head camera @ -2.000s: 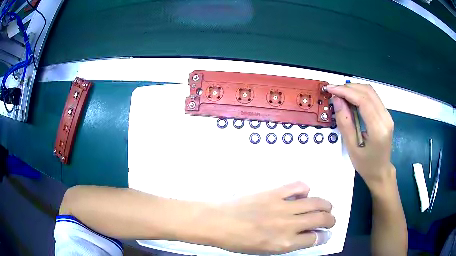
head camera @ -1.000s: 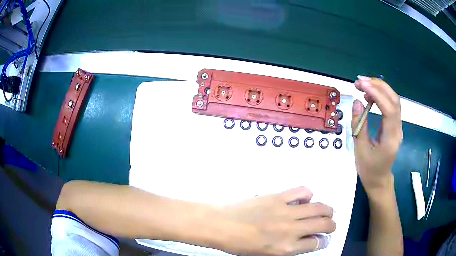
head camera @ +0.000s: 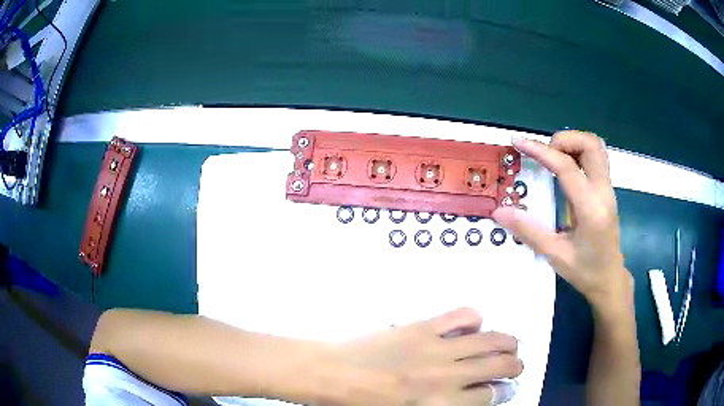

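Note:
A reddish-brown fixture with four nests, each with a small pale centre, lies across the top of the white tray. Rows of dark-rimmed round components show below its front edge. My right hand is at the fixture's right end, with forefinger at the upper corner and thumb at the lower edge. A thin pen is tucked in this hand, mostly hidden behind the fingers. My left hand lies palm down on the tray's lower right, fingers a little apart, with nothing visible in it. One fingertip has a whitish cover.
A second reddish fixture lies left of the tray on the green surface. A white strip, a thin stick and tweezers lie at right. A pale rail runs behind the tray, with the green belt beyond.
My right hand has opened its thumb and forefinger and come back from beyond the tray's right edge to the fixture's end. The whole view has shifted slightly. My left hand stays on the tray.

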